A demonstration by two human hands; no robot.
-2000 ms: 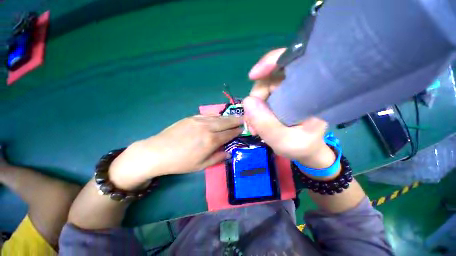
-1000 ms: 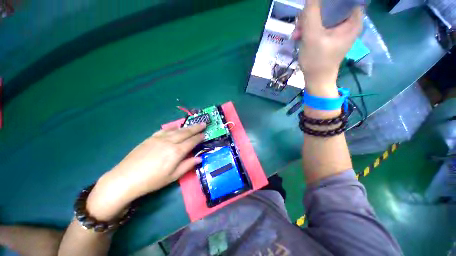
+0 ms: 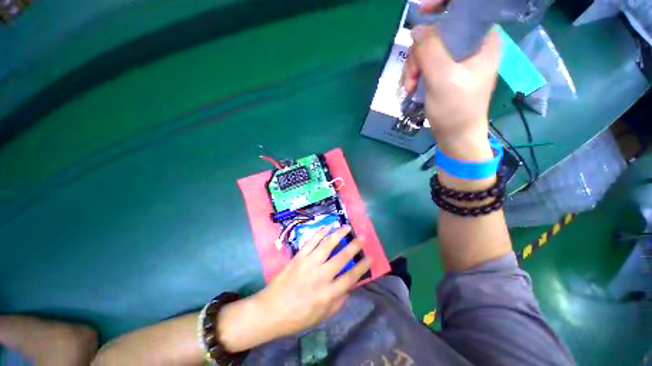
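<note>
A black housing with a green circuit board [image 3: 306,193] at its upper end lies on a red foam pad [image 3: 255,209]. The board carries a dark display strip. A blue battery pack [image 3: 312,230] fills the lower half, partly covered by my left hand [image 3: 314,282], whose fingers are spread over it. Thin red, black and white wires [image 3: 270,159] stick out around the board. My right hand [image 3: 457,78] grips a grey electric screwdriver [image 3: 468,25], cut off by the top edge, over the screw feeder [image 3: 391,93]. The screwdriver's tip is hidden.
A teal box [image 3: 520,63] and a clear plastic bag [image 3: 554,68] lie behind the feeder. Dark cables [image 3: 527,136] run right of my right wrist. More clear plastic [image 3: 572,187] is beyond the bench edge at right. Another person's bare limb [image 3: 50,339] shows at lower left.
My left hand has moved from the board's left side down onto the battery pack, uncovering the display. My right hand went from over the board to the feeder with the screwdriver and stays there.
</note>
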